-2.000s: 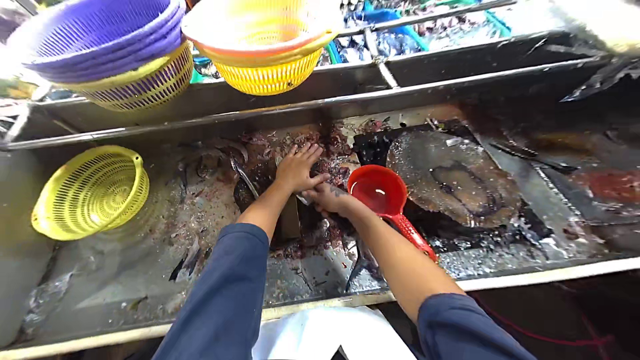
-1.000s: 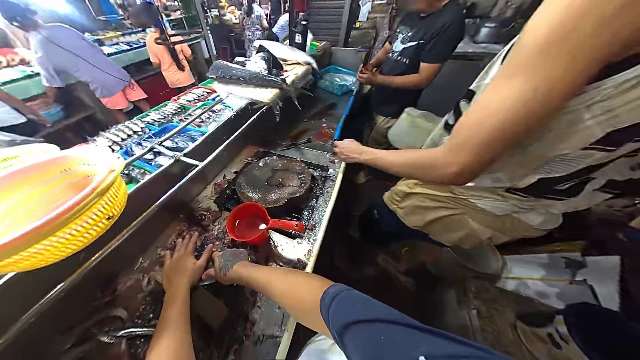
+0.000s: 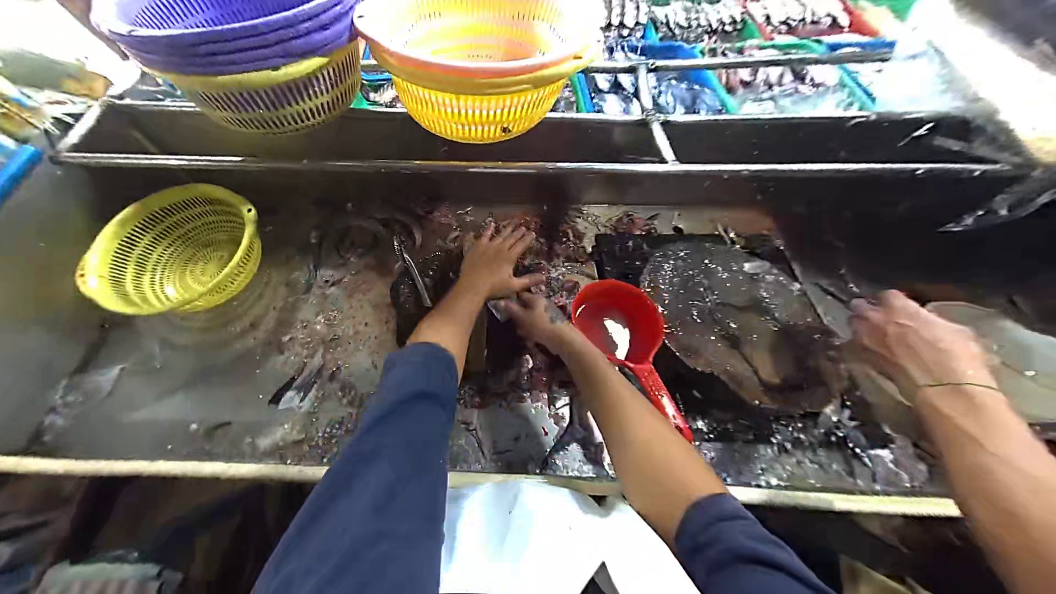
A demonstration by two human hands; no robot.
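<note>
My left hand (image 3: 495, 262) lies with fingers spread on dark, bloody fish scraps in the metal trough. Just below and to its right, my right hand (image 3: 535, 318) has curled fingers beside a small pale piece; whether it grips anything is unclear. A red plastic dipper (image 3: 619, 318) with shiny liquid inside sits right of my right hand, its handle toward me. Beyond it, a round, wet chopping block (image 3: 734, 322) rests on a black base. A thin metal utensil (image 3: 412, 271) lies left of my left hand. A dark slab is partly hidden under my left forearm.
At the trough's left stands a yellow plastic colander (image 3: 173, 252). Stacked purple baskets (image 3: 239, 41) and yellow-orange baskets (image 3: 483, 91) stand over the far rail. Fish trays lie behind. Another person's hand (image 3: 924, 342) reaches in at the right. The pale near edge (image 3: 206, 469) runs before me.
The view swung right, then came back. The other person's hand, at the trough's near edge one second ago, is now over the trough beside the chopping block. My hands stay close together near the dipper.
</note>
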